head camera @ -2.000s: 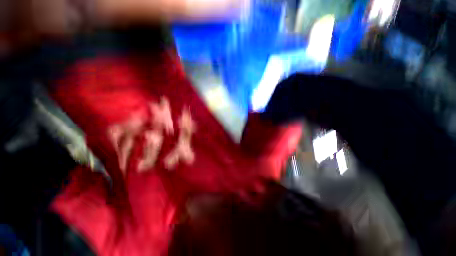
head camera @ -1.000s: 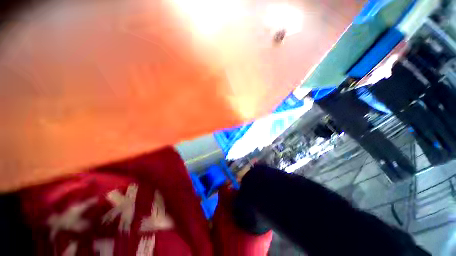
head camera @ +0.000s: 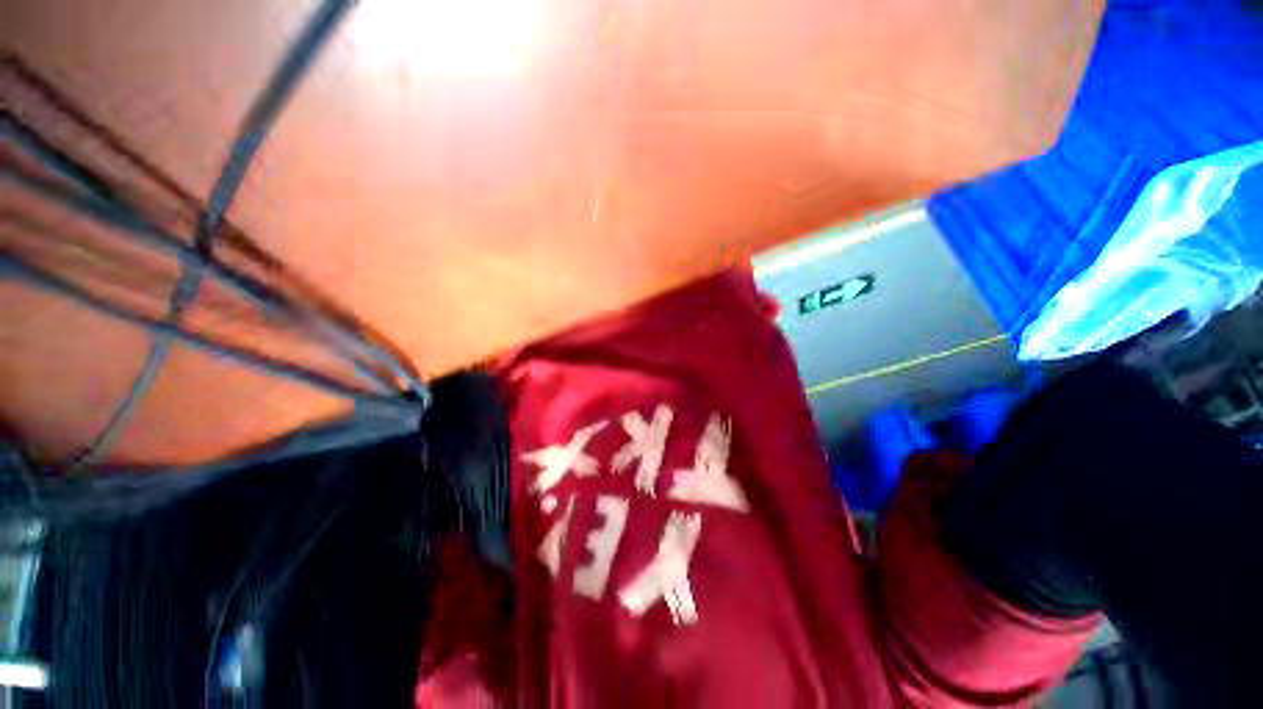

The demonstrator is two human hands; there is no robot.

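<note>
Several thin black cables [head camera: 194, 256] cross the orange tabletop [head camera: 623, 153] on the left and converge at its near edge. A dark, blurred shape [head camera: 467, 436] there, above a red sleeve, appears to be my gloved left hand closed around them. Its fingers cannot be made out. A thick black mass of cables [head camera: 277, 582] hangs below the table edge at lower left. On the right, a black sleeve with red fabric below it is visible, but I cannot make out my right hand.
My red apron [head camera: 776, 554] with pale lettering fills the lower middle. Beyond the table edge is grey floor [head camera: 880, 326] with a yellow line and a small marking. Blue material [head camera: 1039, 222] with a pale, shiny sheet [head camera: 1157, 263] is at upper right. More blue objects lie below it.
The view has swung and become clearer. Black cables and the hanging mass now show on the left. The standing legs seen at upper right are out of view.
</note>
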